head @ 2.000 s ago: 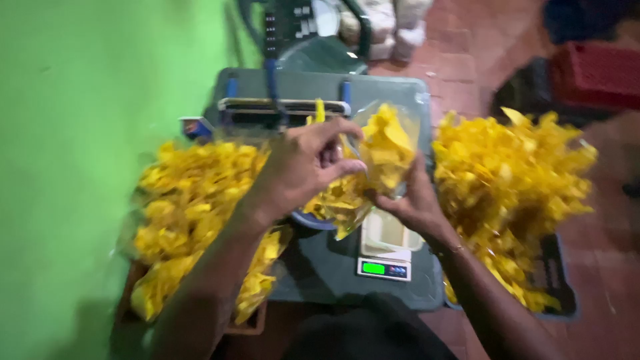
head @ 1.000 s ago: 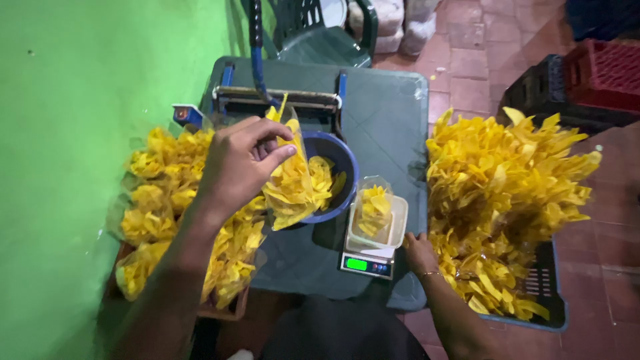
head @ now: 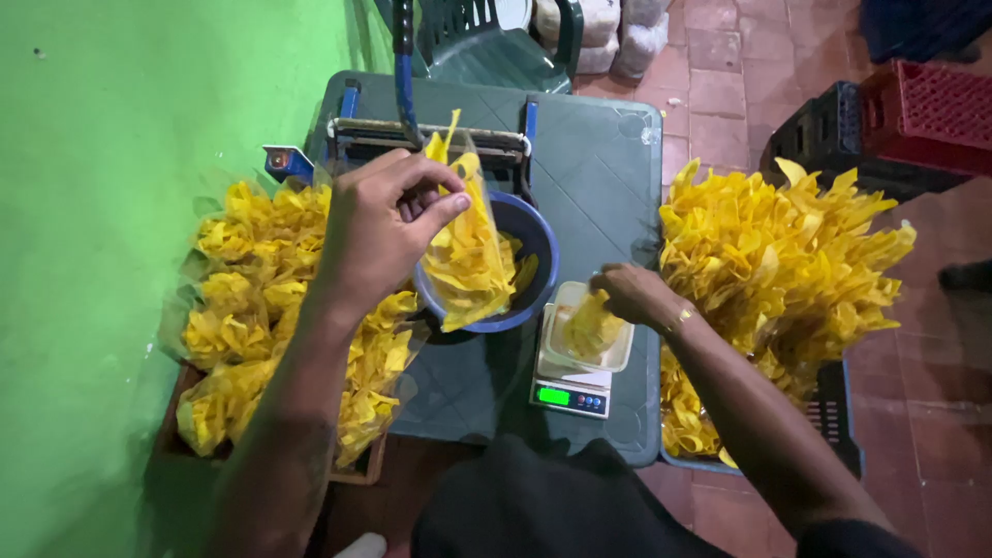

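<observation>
My left hand (head: pixel 403 209) pinches the top of a clear plastic bag of yellow chips (head: pixel 469 260), held over a blue bowl (head: pixel 549 256) with loose chips in it. At the upper edge of a second, smaller-looking bag of chips (head: pixel 590 329) is my right hand (head: pixel 632 293), its fingertips partly hidden. That bag lies in a white plastic tub (head: pixel 620 356) on a digital kitchen scale (head: pixel 542 380) with a lit green display. The scale stands near the front edge of the green plastic table (head: pixel 597 209).
Filled bags (head: pixel 240 302) crowd a crate (head: pixel 372 465) at left. Many yellow chips (head: pixel 775 256) rise from a dark crate (head: pixel 856 434) at right. Behind the bowl stands a bag sealer (head: pixel 434 136) with a long lever, then a green chair (head: pixel 496 58). A red crate (head: pixel 930 116) is at upper right.
Two seconds ago both hands were together near a bag above the bowl. My right hand has since moved from beside the scale to the bag in the tub. My left hand still holds its bag.
</observation>
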